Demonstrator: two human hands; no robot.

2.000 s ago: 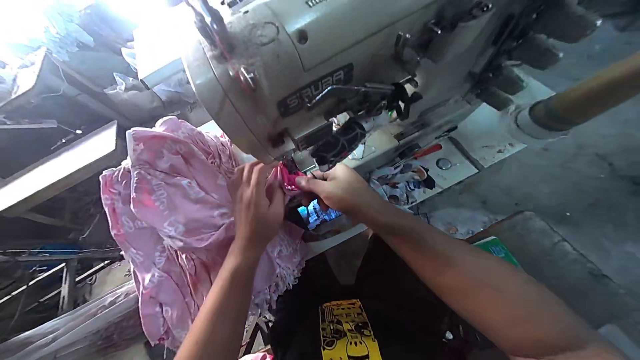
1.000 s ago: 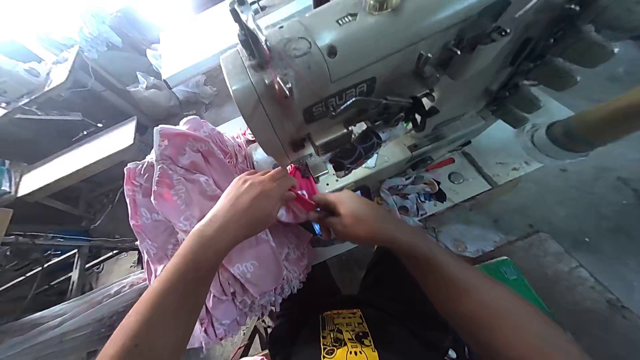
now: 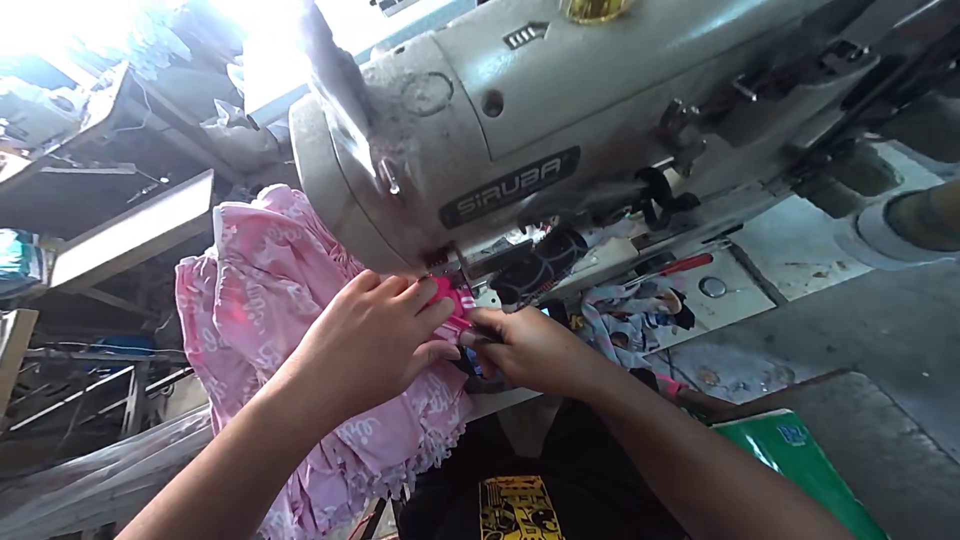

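A Siruba industrial sewing machine [image 3: 450, 150] fills the upper middle of the head view. Under its needle area lies a piece of bright pink fabric [image 3: 452, 300]. My left hand [image 3: 379, 330] rests on the pink fabric from the left, fingers bent over its edge and thumb apart. From the right, my right hand [image 3: 529, 345] pinches the fabric's near edge between thumb and fingers. A large heap of light pink printed cloth [image 3: 277, 300] with white lettering and a fringed edge hangs left of the machine, partly behind my left forearm. The needle tip cannot be made out.
A red-handled tool [image 3: 686, 264], a small round metal lid [image 3: 712, 286] and patterned cloth scraps [image 3: 622, 315] lie on the machine table, right of my right hand. A green packet [image 3: 799, 469] is at the lower right. Wooden racks [image 3: 135, 232] stand at the left.
My left hand has moved from the fabric's left side to lie over it near the needle area. My right hand stays at the fabric's right edge. The view has moved closer to the machine.
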